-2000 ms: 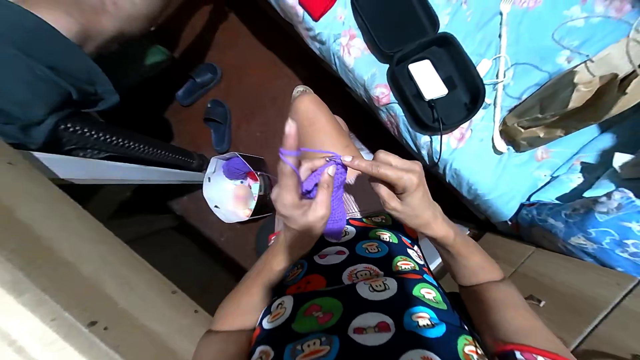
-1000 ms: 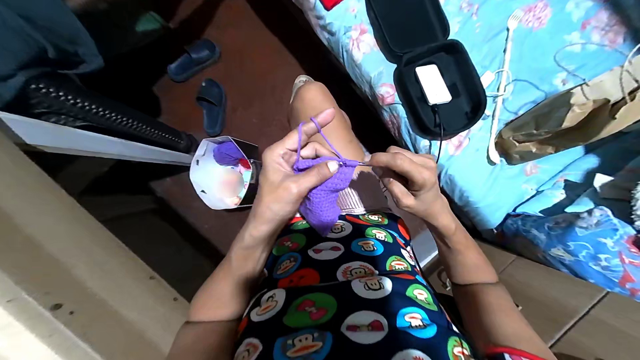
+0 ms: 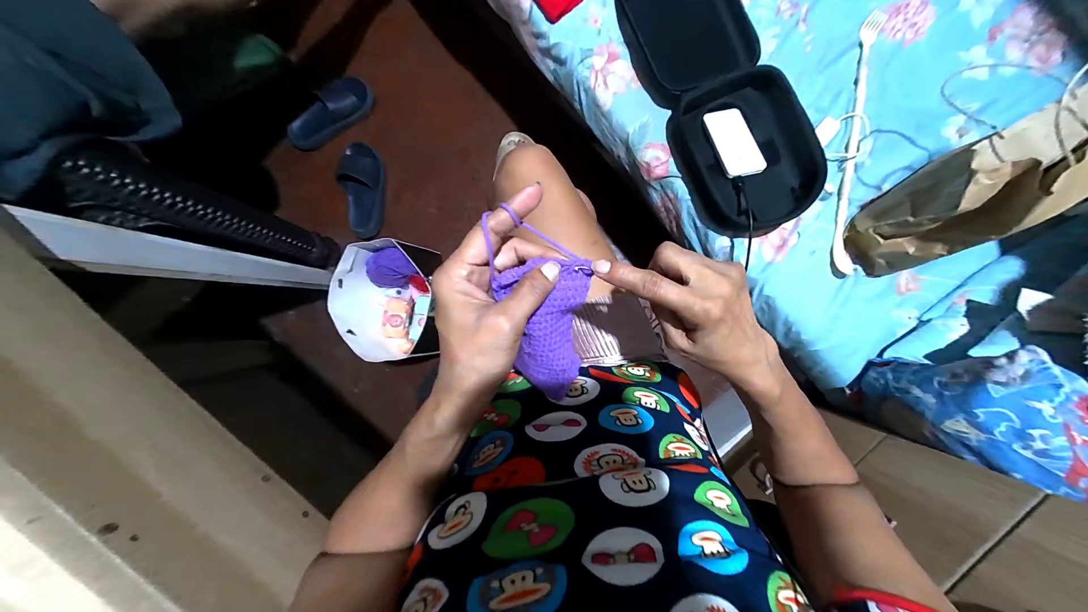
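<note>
A purple crocheted piece point(image 3: 552, 331) hangs from my left hand point(image 3: 489, 297), pinched near its top edge between thumb and fingers. Purple yarn point(image 3: 544, 235) loops around the raised left index finger and runs down to the stitches. The small metal tip of a crochet hook point(image 3: 583, 269) shows at the piece's upper right corner. My right hand point(image 3: 701, 306) has its index fingertip at that corner, its other fingers curled; most of the hook is hidden there. A ball of purple yarn point(image 3: 389, 267) lies in a white container point(image 3: 347, 316) left of my left hand.
On the flowered bed sheet point(image 3: 799, 327) at right are an open black case point(image 3: 816, 174) with a white device point(image 3: 733, 143), a long-handled backscratcher point(image 3: 852, 144), cables and a brown paper bag point(image 3: 918, 217). Dark slippers point(image 3: 364, 191) lie on the red floor. A person's clothed part point(image 3: 76, 93) is at upper left.
The left index finger is raised again with the yarn looped on it. The right index finger, bent around the hook a second ago, now points at the edge of the piece.
</note>
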